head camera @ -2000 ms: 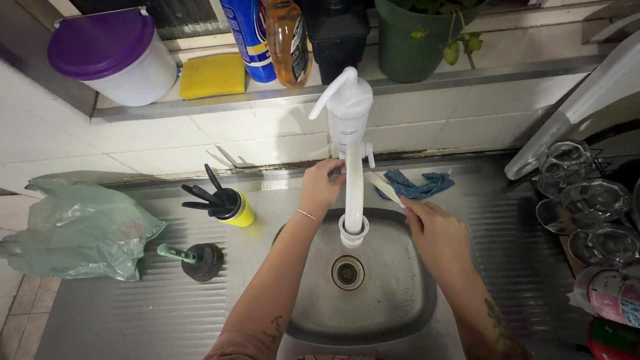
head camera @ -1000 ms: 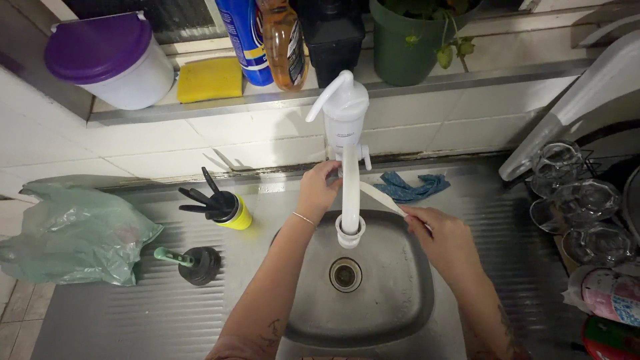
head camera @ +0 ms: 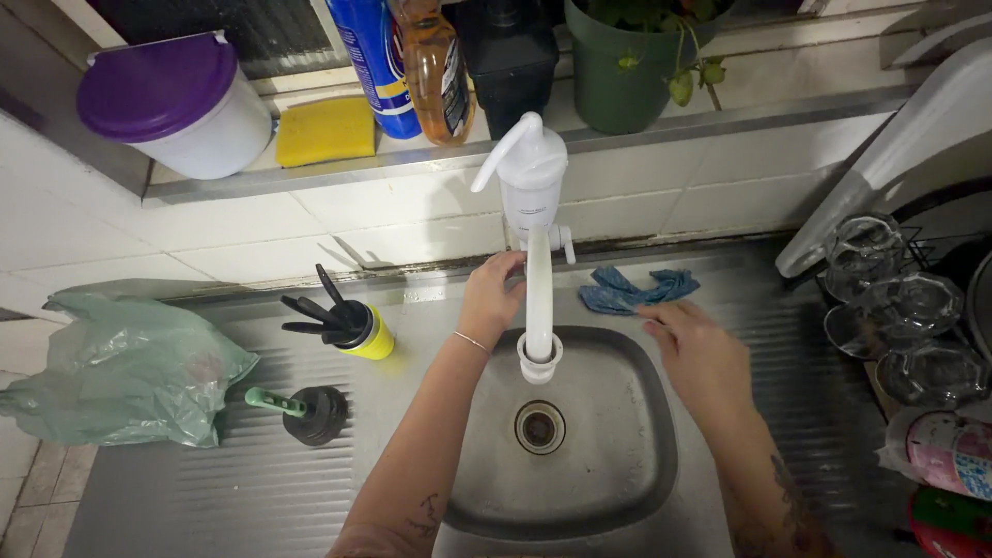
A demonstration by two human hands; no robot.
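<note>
My left hand (head camera: 492,294) is at the base of the white plastic faucet (head camera: 533,182), its fingertips partly hidden behind the curved spout (head camera: 540,294). Right of the spout, my right hand (head camera: 697,360) hovers over the sink's right rim, fingers curled. Its fingertips overlap the near edge of a crumpled blue cloth (head camera: 620,291) in the view; whether they touch it or pinch anything is unclear. Below both hands lies the stainless steel sink basin (head camera: 604,465) with a round drain (head camera: 540,428).
On the left stand a yellow cup (head camera: 376,337) of black-handled utensils, a black object with a green handle (head camera: 275,401) and a green plastic bag (head camera: 147,372). Glasses (head camera: 922,302) crowd the right. The sill holds a yellow sponge (head camera: 325,133), bottles and a potted plant (head camera: 620,77).
The pale strip that ran from beside the faucet to my right hand is no longer visible. My right hand has moved up to the edge of the blue cloth. My left hand stays by the faucet.
</note>
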